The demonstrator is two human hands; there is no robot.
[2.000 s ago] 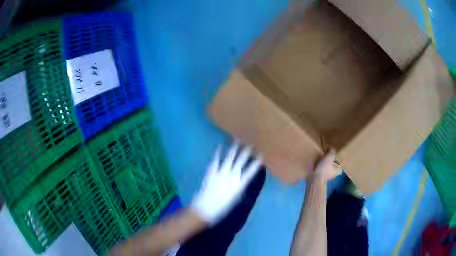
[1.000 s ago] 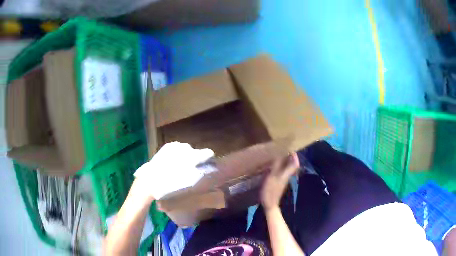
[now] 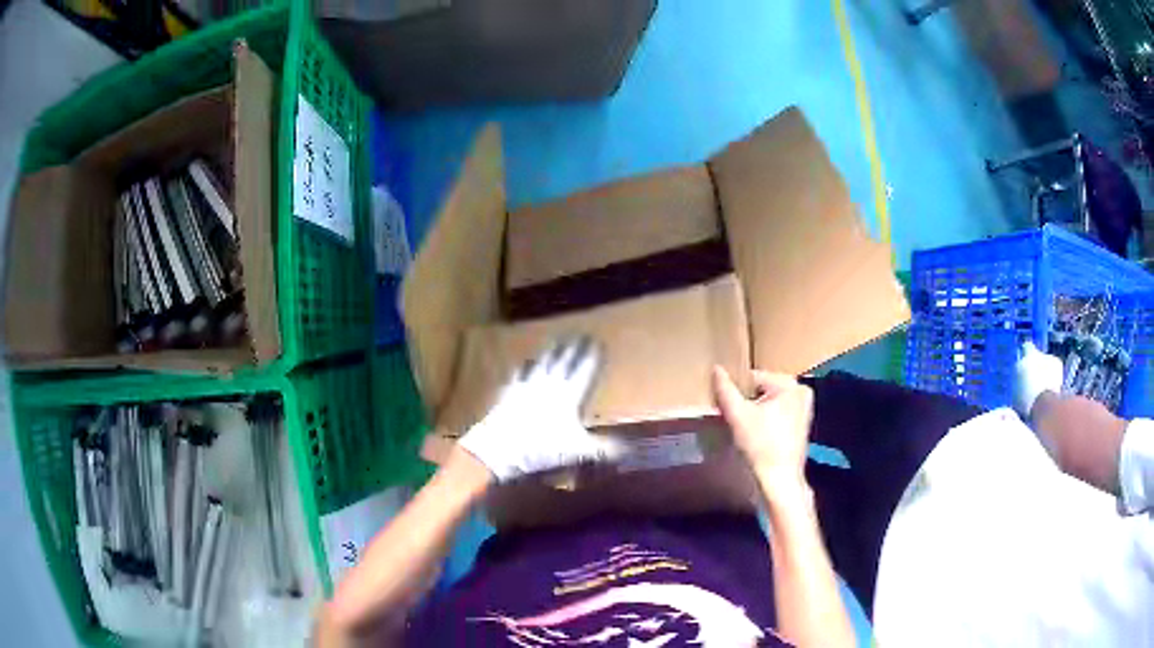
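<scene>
An open cardboard carton point(image 3: 608, 234) is tilted in front of my body, its flaps spread; the part of its inside that shows is dark, and I cannot tell if it holds anything. My left hand point(image 3: 544, 411), in a white glove, lies with spread fingers on the near flap and is slightly blurred. My right hand point(image 3: 763, 411) is bare and pinches the carton's near right edge between thumb and fingers. A pale label point(image 3: 658, 452) shows on the carton's near side.
At left, green crates point(image 3: 297, 437) hold silver-white sticks point(image 3: 177, 241), some inside another carton point(image 3: 38, 272). A large box point(image 3: 494, 51) stands at the top. At right, another person's gloved hand point(image 3: 1040, 375) is at a blue crate point(image 3: 974, 310) with wired parts. A metal-legged frame point(image 3: 1076, 177) stands beyond.
The carton has turned, and its near flap now shows flat under my left hand. My right hand has moved right and up to the carton's edge. The view shows more of the left crates.
</scene>
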